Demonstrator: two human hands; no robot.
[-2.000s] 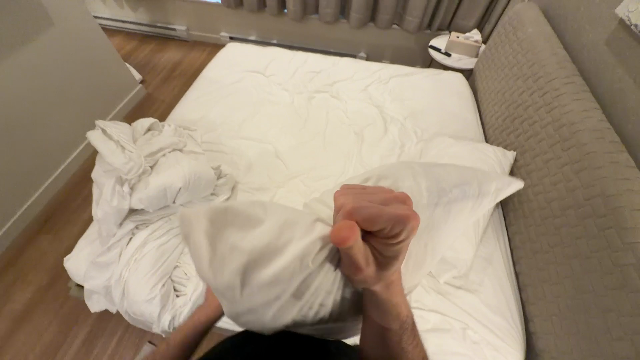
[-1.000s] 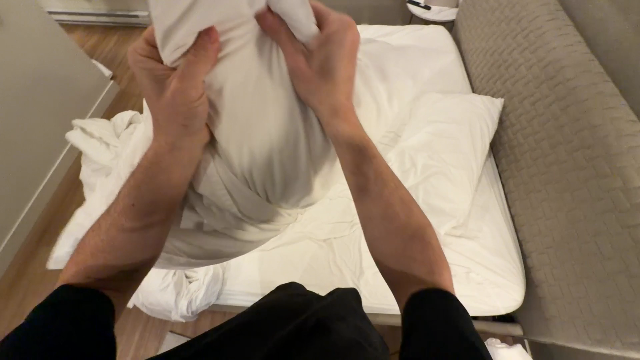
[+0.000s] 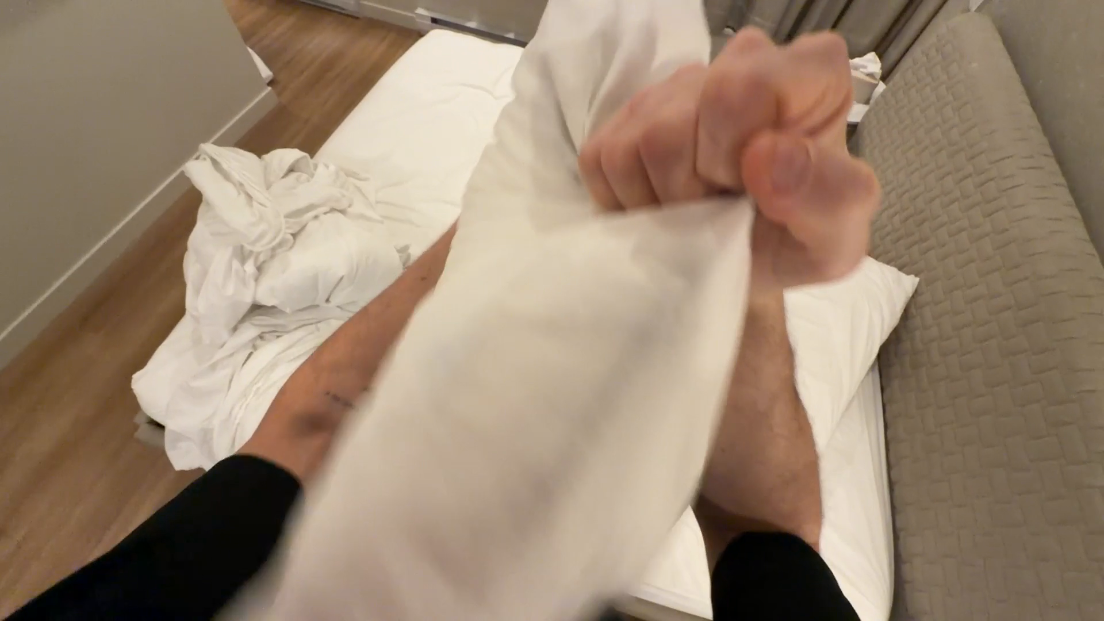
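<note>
A white pillow (image 3: pixel 535 362), blurred and held up before me, stretches from the lower middle to the top of the view. My right hand (image 3: pixel 733 147) is closed in a fist on its edge, with a corner of the cloth under the fingers. My left forearm passes behind the pillow, which hides my left hand. Beyond lies a bed with a white fitted sheet (image 3: pixel 423 112). Another white pillow (image 3: pixel 845 328) rests on the bed against the headboard, partly behind my right forearm.
A crumpled white duvet (image 3: pixel 328 267) is heaped on the bed's left side and hangs over the edge. The woven-pattern headboard (image 3: pixel 983 345) runs along the right. A wooden floor (image 3: pixel 78 457) and a grey wall (image 3: pixel 103 112) are at left, curtains (image 3: pixel 828 17) at the back.
One second ago both hands gripped the pillow's upper part at top left and centre. Now my right hand is farther right, and my left hand has gone out of sight behind the pillow.
</note>
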